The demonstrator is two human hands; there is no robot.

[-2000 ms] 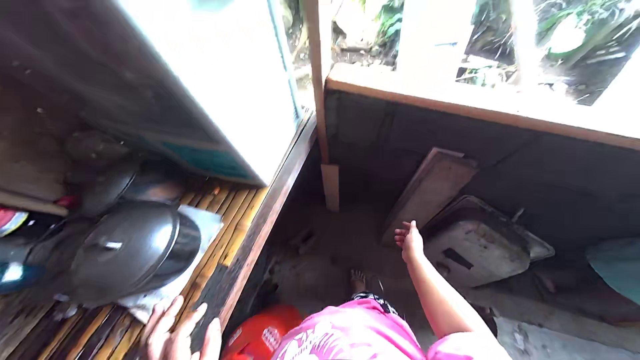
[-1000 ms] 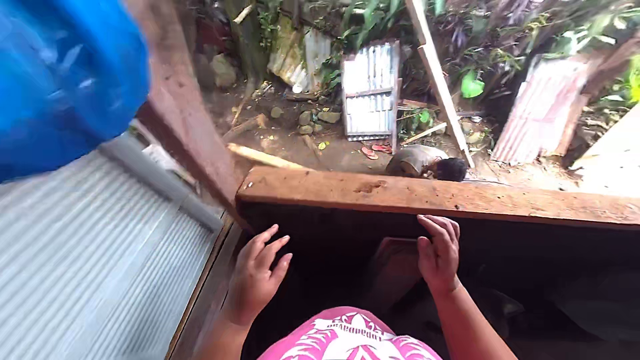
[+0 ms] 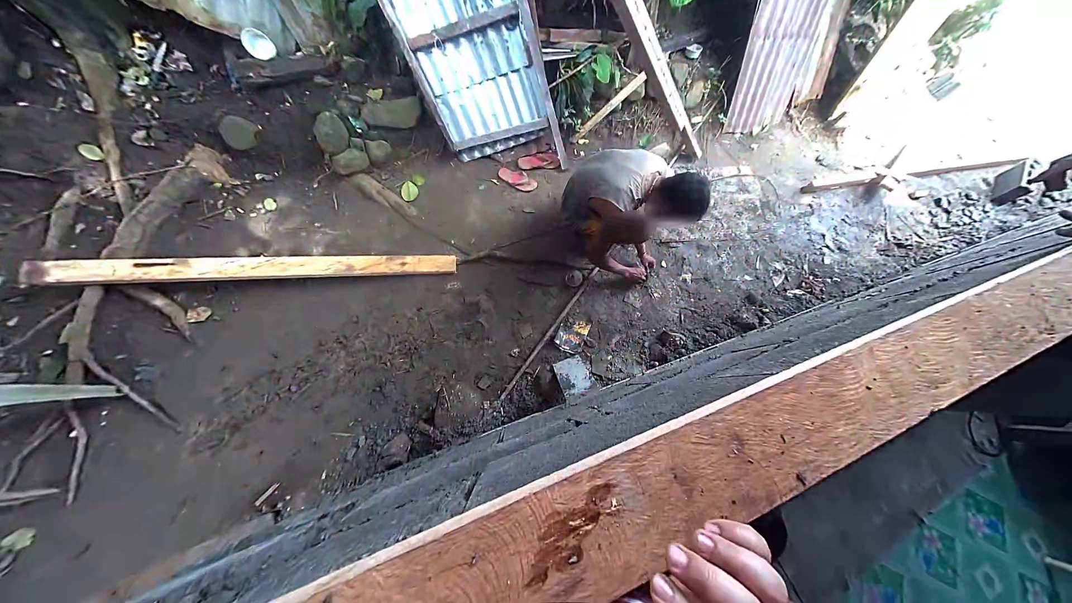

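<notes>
A wide wooden sill [image 3: 737,444] tops a grey wall [image 3: 469,481] and runs from the bottom centre up to the right edge. My right hand [image 3: 724,565] rests its fingertips on the sill's inner edge at the bottom; the rest of that hand is cut off by the frame. My left hand is out of view. On the ground beyond the wall, a person [image 3: 624,197] in a grey shirt crouches, both hands low near the soil; what those hands hold is too small to tell.
Outside lie a wooden beam [image 3: 243,268], tree roots [image 3: 142,218], stones [image 3: 331,132], red slippers [image 3: 517,178] and a thin stick [image 3: 548,331]. A framed corrugated metal panel [image 3: 477,79] leans at the back. Indoors, a green patterned floor covering [image 3: 955,536] shows at lower right.
The view has swung from indoors to over the sill and the ground outside. My left hand, seen one second ago, has left the view. My right hand stays by the sill.
</notes>
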